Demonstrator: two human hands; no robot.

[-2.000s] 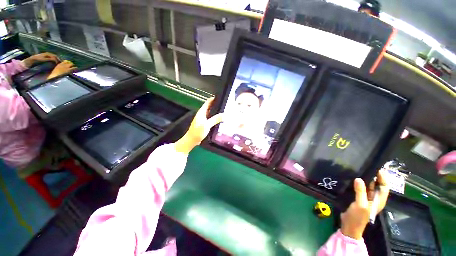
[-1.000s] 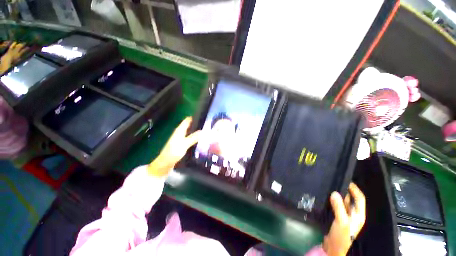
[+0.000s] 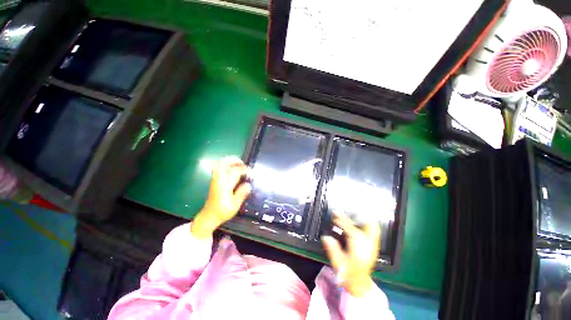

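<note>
The black foam tray [image 3: 406, 206] lies flat on the green bench in front of me, with two tablets side by side in its pockets. The left tablet [image 3: 285, 169] has a dark, reflective screen and a handwritten mark near its lower edge. The right tablet [image 3: 363, 181] is dark with a bright glare band. My left hand [image 3: 226, 194] is at the tray's left edge, fingers curled there; whether it grips is unclear. My right hand [image 3: 355, 250] is blurred over the lower part of the right tablet, fingers apart. No stylus can be made out.
A large white light panel [image 3: 375, 37] stands behind the tray. A yellow item [image 3: 433, 177] lies right of it, beside a tall black tray stack [image 3: 488, 231]. A white fan with pink grille [image 3: 526, 59] and a box with papers [image 3: 476, 119] are behind. Left stands another tray stack [image 3: 147, 100].
The tray with both tablets has come down from my raised hands onto the bench. The left tablet's camera picture and the right one's yellow logo are gone. The view has tilted down.
</note>
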